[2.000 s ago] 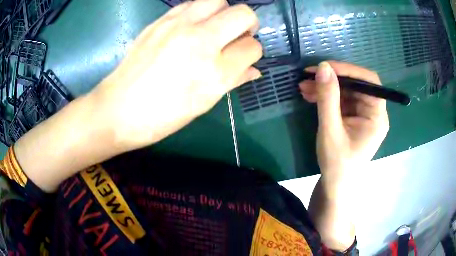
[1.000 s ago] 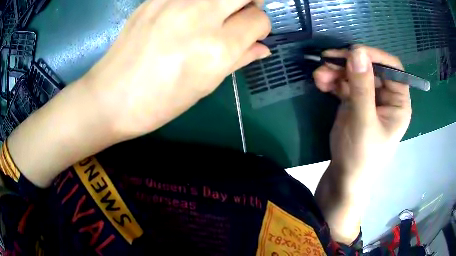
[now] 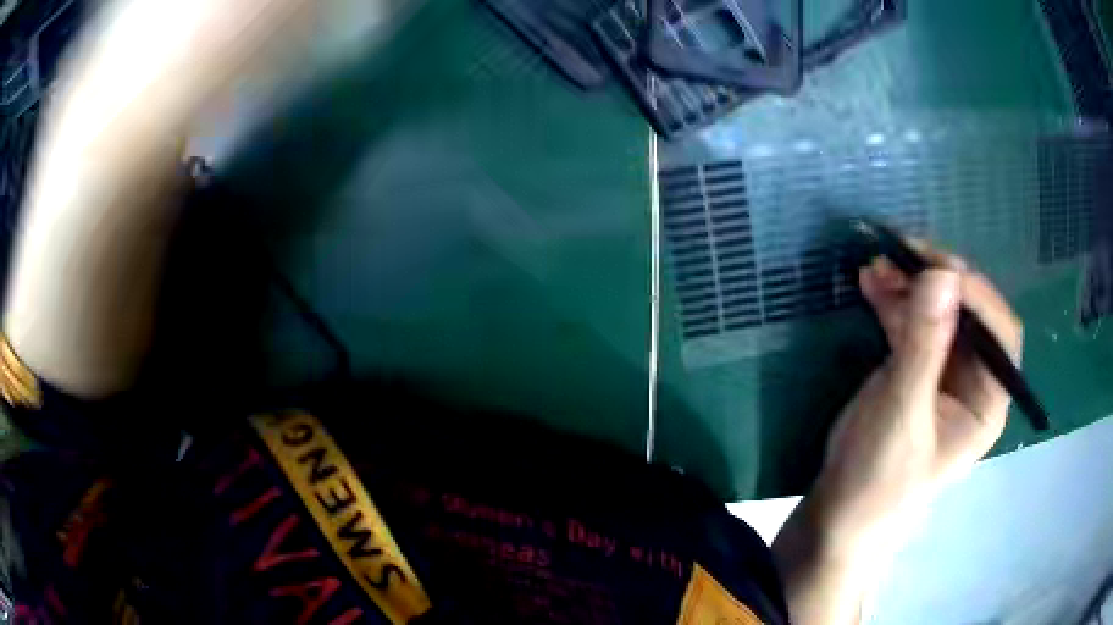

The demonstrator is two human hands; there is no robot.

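My right hand [image 3: 934,354] holds black tweezers [image 3: 970,324] like a pen, tips over the clear backing sheet [image 3: 897,183]. Rows of small dark adhesive pads [image 3: 720,250] lie on the sheet's left part and lower edge. My left hand is cut off by the top edge at the upper left; only my blurred left wrist and forearm show, so what it holds is hidden. Several black plastic frames [image 3: 720,61] lie overlapping at the top centre, above the sheet.
A thin pale line [image 3: 654,305] runs down the green mat [image 3: 488,244] left of the sheet. More black frames [image 3: 27,61] are at the upper left. Dark striped sheets [image 3: 1074,195] lie at the right. A pale surface [image 3: 976,537] lies beyond the mat's edge.
My left hand has moved left and up, away from the sheet, and mostly out of view. The view has shifted, showing the frames at top centre. My right hand sits lower in the picture.
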